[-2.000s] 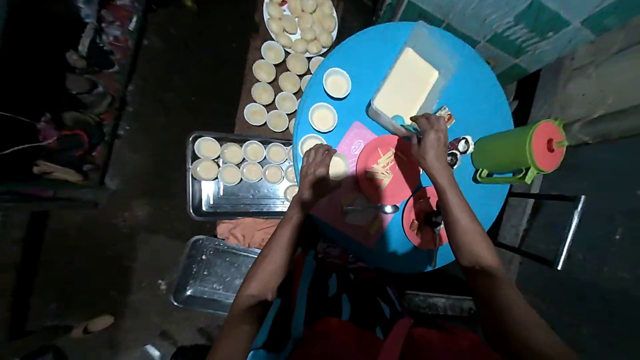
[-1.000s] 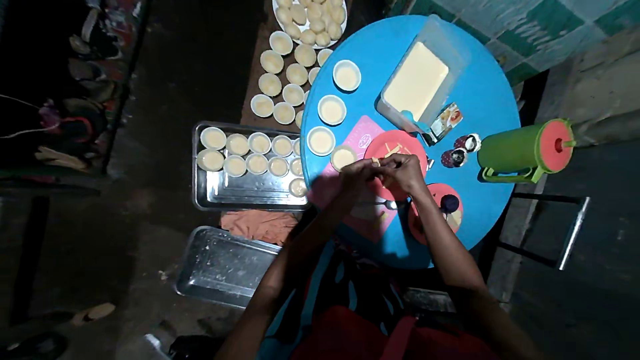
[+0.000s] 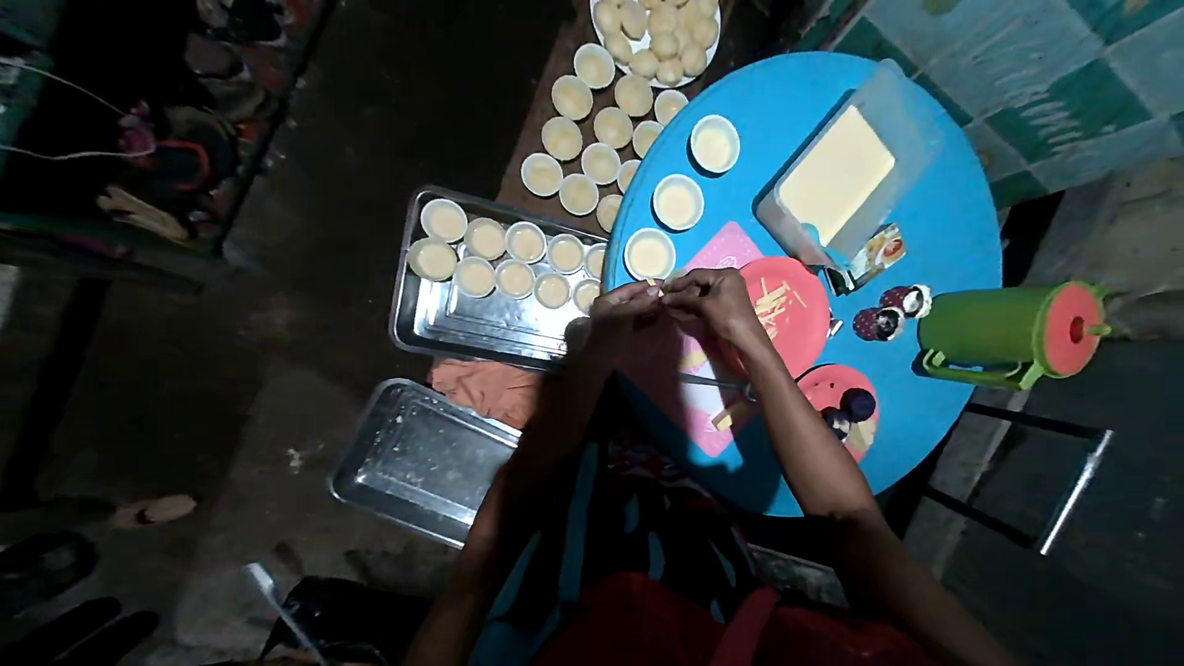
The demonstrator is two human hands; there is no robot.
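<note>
My left hand (image 3: pixel 624 305) and my right hand (image 3: pixel 710 298) meet over the left edge of the round blue table (image 3: pixel 962 203), fingertips together on a small pale strip (image 3: pixel 655 285). Just beyond them is a white cup of pale batter (image 3: pixel 649 253); two more such cups (image 3: pixel 678 202) stand farther along the edge. Pale yellow strips (image 3: pixel 770 301) lie on a red plate (image 3: pixel 803 324) beside my right hand. Under my wrists is a pink board (image 3: pixel 726 242) with a knife (image 3: pixel 712 380) and a pale yellow piece (image 3: pixel 729 416).
A plastic tub of batter (image 3: pixel 837 176), a green pitcher (image 3: pixel 990 333) and a smaller red plate (image 3: pixel 837 377) stand on the table. To the left are a metal tray (image 3: pixel 462 324) with filled cups, another tray (image 3: pixel 425 462), an orange cloth (image 3: pixel 486 387), and a plate of round pale pieces (image 3: pixel 661 37).
One second ago both hands were over the red plate; they have moved left to beside the nearest cup. Two seconds ago my right hand was at the tub's near end and my left by a cup.
</note>
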